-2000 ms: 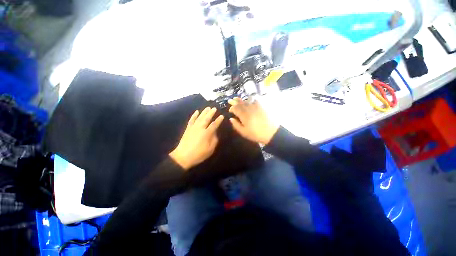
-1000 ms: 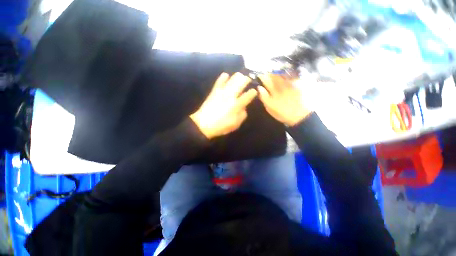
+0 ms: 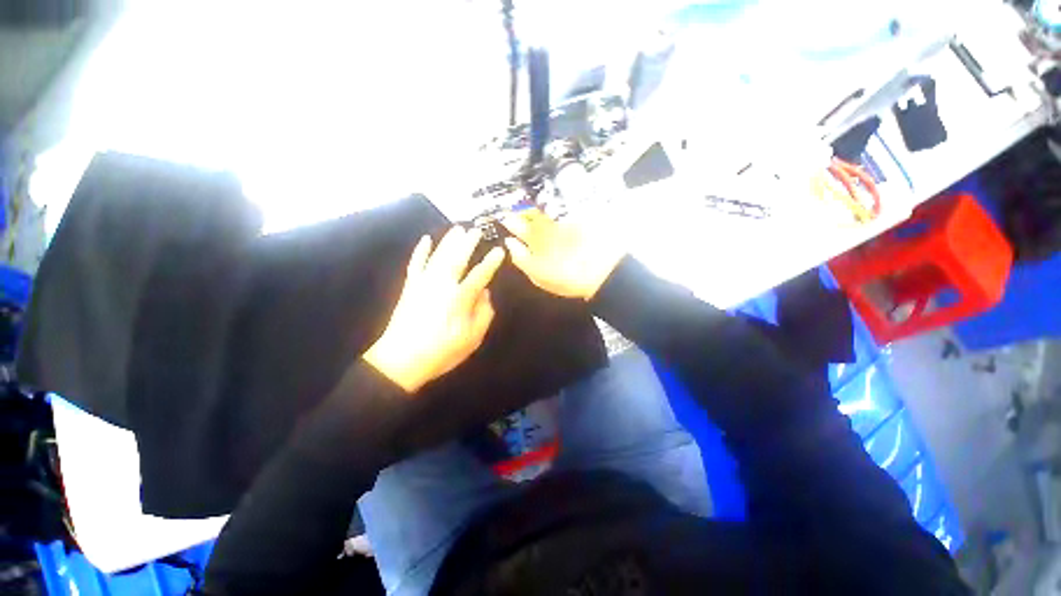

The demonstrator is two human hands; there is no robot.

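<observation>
A large black fabric panel point(image 3: 337, 262) lies on the white machine table, running from the far left to the needle area. My left hand point(image 3: 440, 309) lies flat on the fabric, fingers spread and pointing at the needle. My right hand point(image 3: 561, 253) is beside it, fingertips on the fabric edge at the presser foot area point(image 3: 529, 181). Whether the right fingers pinch the cloth is hidden by glare. More black cut fabric point(image 3: 140, 279) lies at the left of the table.
Orange-looking scissors point(image 3: 853, 190), a dark square point(image 3: 648, 165) and a slim dark tool point(image 3: 735, 206) lie right of the needle. A red plastic stool point(image 3: 977, 250) stands at right. Blue bins point(image 3: 890, 431) flank my lap; the right one has black pieces point(image 3: 814, 317) at its top.
The camera view swung and came back, shifting the whole scene. Both hands stay at the needle on the fabric, with the left hand slightly lower relative to the right.
</observation>
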